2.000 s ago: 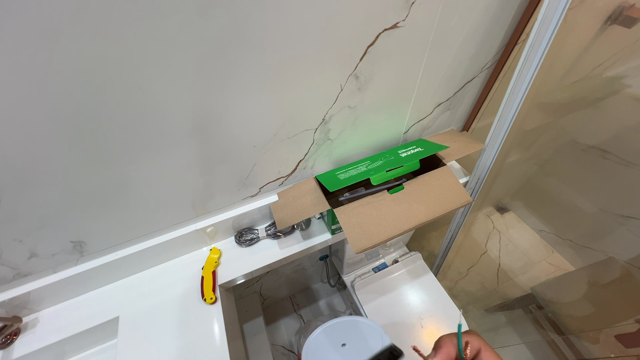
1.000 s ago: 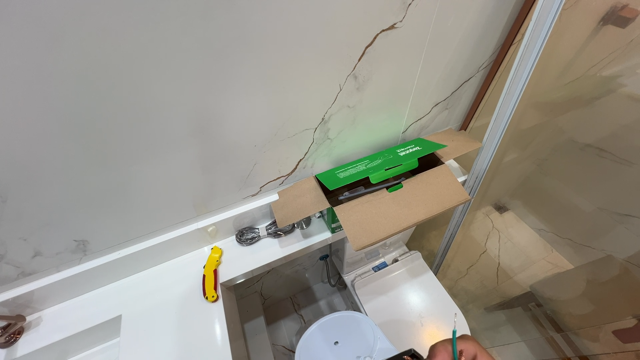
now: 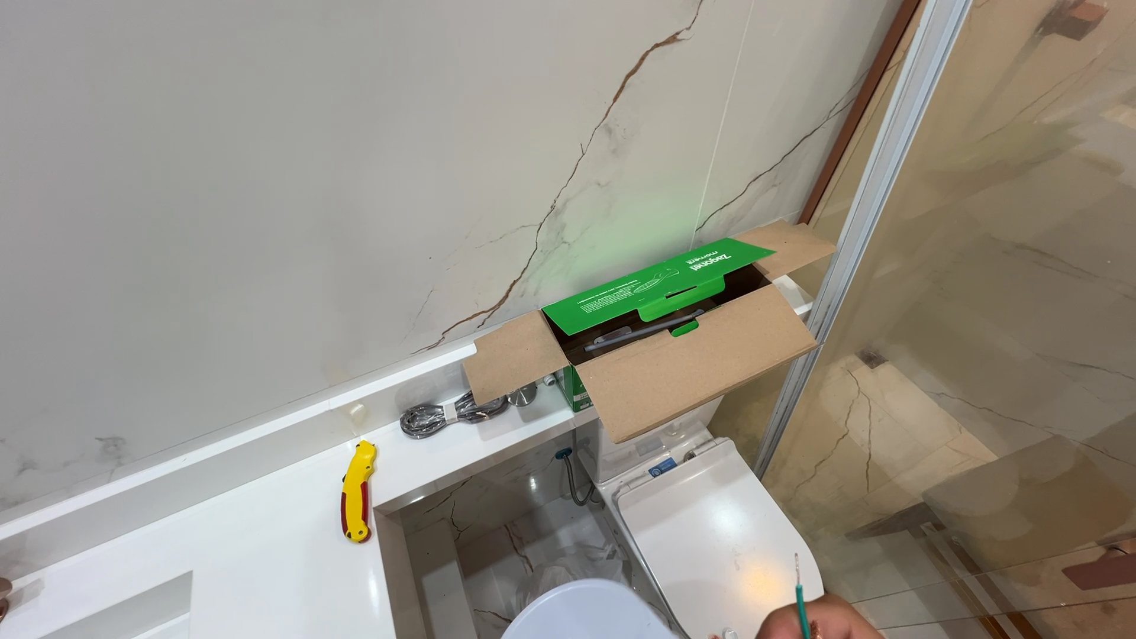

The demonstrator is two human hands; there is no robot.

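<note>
At the bottom right edge, one of my hands, seemingly my right hand, holds a green insulated wire upright, its bare stripped end pointing up. The rest of that hand is cut off by the frame. A fingertip-sized bit shows at the bottom edge left of it, too little to identify; my left hand is not clearly seen. A yellow and red folding utility knife lies on the white countertop. Behind it sits a bundled grey cable. An opened green cardboard box stands on the ledge with its flaps spread.
A white toilet with closed lid stands below the box. A round pale basin or bucket lid is at the bottom centre. The white counter has a recessed sink at left. A glass shower panel with a metal frame rises at right.
My hand with the green wire has sunk lower toward the bottom edge and shows less. A dark object seen near the bottom centre earlier is out of view.
</note>
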